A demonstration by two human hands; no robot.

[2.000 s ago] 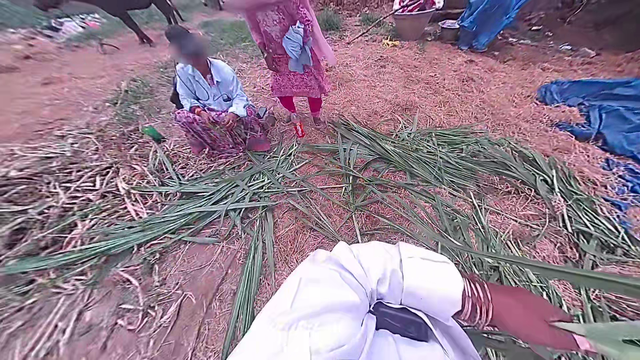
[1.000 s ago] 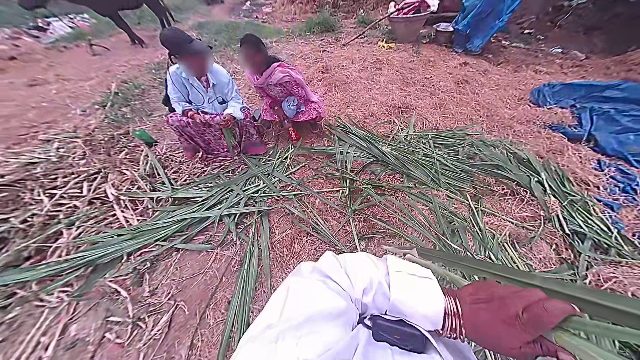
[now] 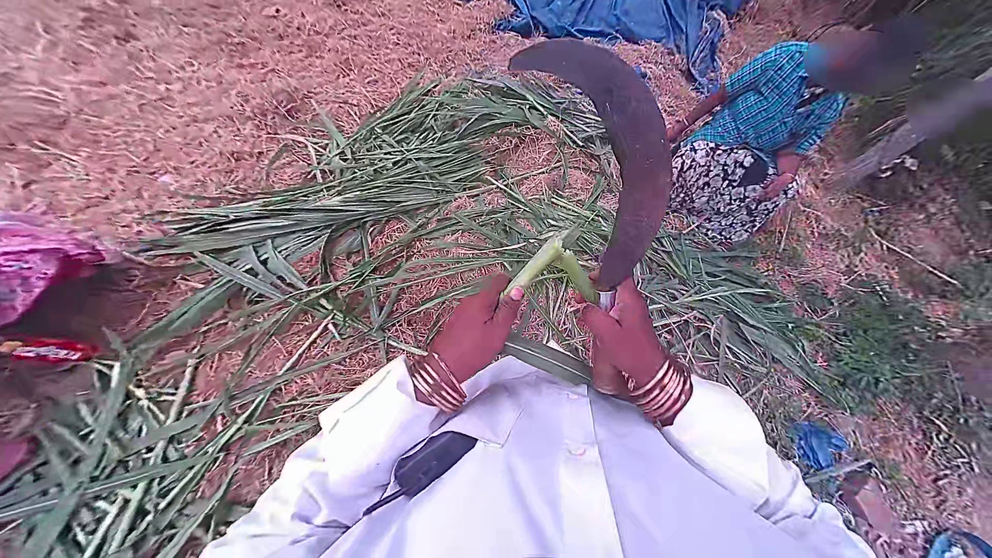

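Observation:
A thick green stalk [image 3: 535, 267], bent sharply at its top, runs between my two hands. My left hand [image 3: 474, 324] is closed around one end of it. My right hand [image 3: 629, 341] grips a sickle [image 3: 639, 147] near the base of its broad, dark curved blade, which points up and curls to the left. The stalk's other end lies against the fingers of that hand, beside the blade's base. A long green leaf [image 3: 546, 359] crosses low between my wrists. Cut green fodder stalks [image 3: 418, 170] are spread on the straw beyond both hands.
A person [image 3: 759, 147] in a checked top sits at the upper right, one arm toward the stalks. Pink cloth [image 3: 39, 260] and a red packet [image 3: 50, 350] are at the left edge. A blue tarp [image 3: 612, 17] lies at the top, more green stalks [image 3: 101, 465] at lower left.
The view has swung far to the right. My right hand and the sickle have come into view. My left hand, earlier reaching out to the right with green stalks, is now in front of my chest.

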